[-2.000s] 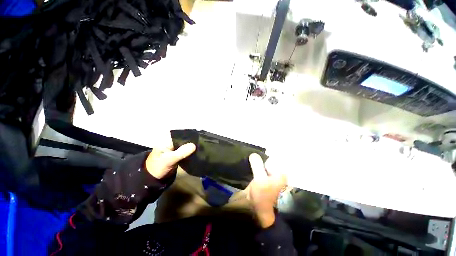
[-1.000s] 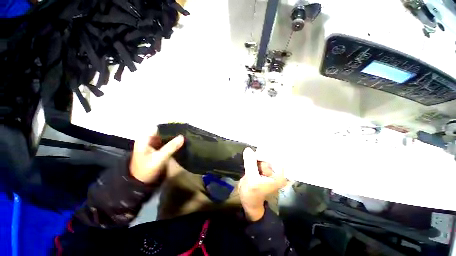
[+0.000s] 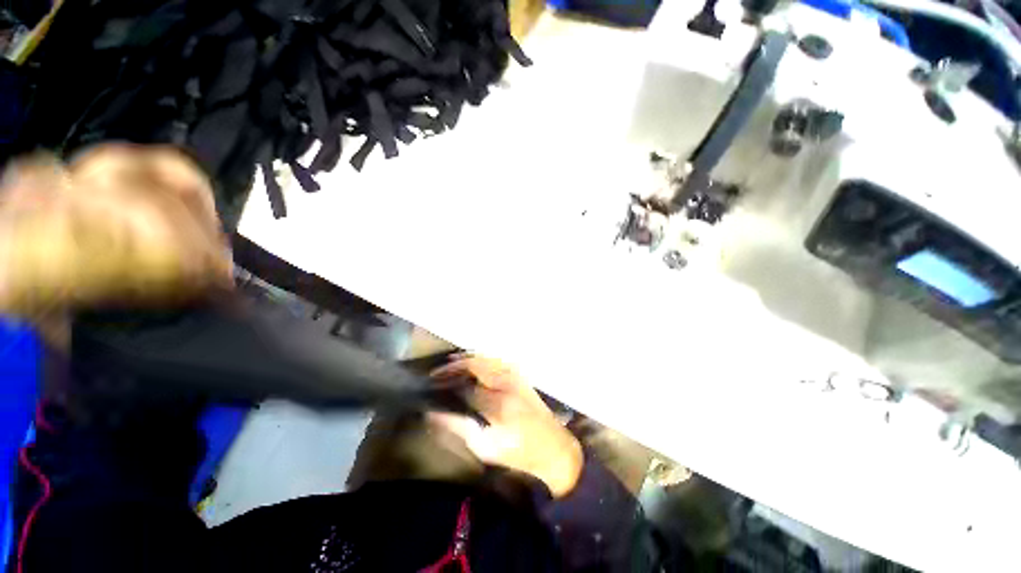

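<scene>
A dark cloth piece (image 3: 280,353), blurred by motion, is stretched between my two hands over my lap, left of the table's front edge. My left hand (image 3: 118,229) is raised at the left, strongly blurred, at the cloth's left end. Its fingers cannot be made out clearly. My right hand (image 3: 504,420) grips the cloth's right end just below the table edge. No camouflage pattern can be made out on the cloth.
A heap of short black webbing straps (image 3: 325,78) lies at the table's far left. The white table (image 3: 493,246) carries the sewing machine's needle area (image 3: 672,213). The control panel (image 3: 929,269) is at the right. Blue material (image 3: 17,414) is at the left edge.
My left hand has moved left and up, drawing the cloth away from the table edge and out lengthwise. My right hand has moved slightly left. The view has shifted, with the machine now further right.
</scene>
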